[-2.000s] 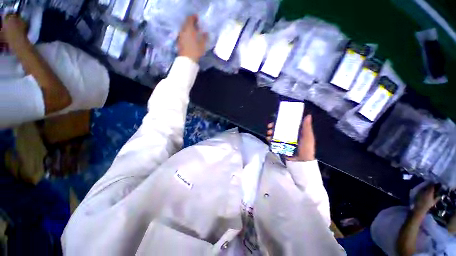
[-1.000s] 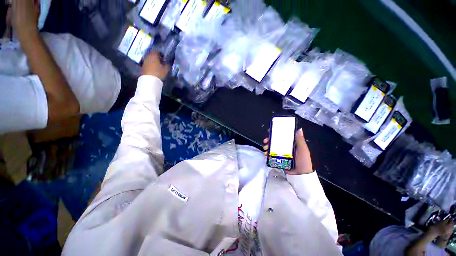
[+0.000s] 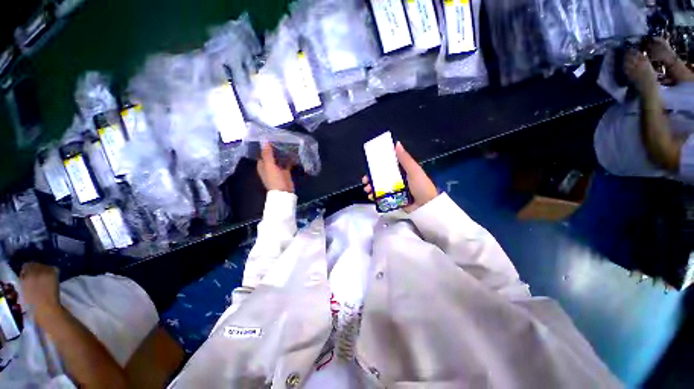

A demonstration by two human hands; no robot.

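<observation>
A phone unit (image 3: 386, 167) is in my right hand (image 3: 418, 179), white panel up, with its yellow strip and patterned end toward me. My fingers show along both of its sides. My left hand (image 3: 275, 169) is at the near edge of the heap of clear bags, holding a clear bag (image 3: 298, 147) that spreads over and past the fingers above the black ledge. The fingertips are partly hidden by the plastic. Other phone units with white panels (image 3: 228, 112) lie on the clear bags in front of me.
The black ledge (image 3: 456, 121) runs beside the green belt (image 3: 57, 49). Bagged units (image 3: 563, 34) stand tightly packed at upper right. A worker's arm (image 3: 72, 334) is at lower left and another worker's arm (image 3: 656, 114) at right. A cardboard box (image 3: 549, 207) is on the blue floor.
My view has turned to the right. My left hand has moved from the units at far left to nearer my right hand and now holds a clear bag. The phone unit stays in my right hand.
</observation>
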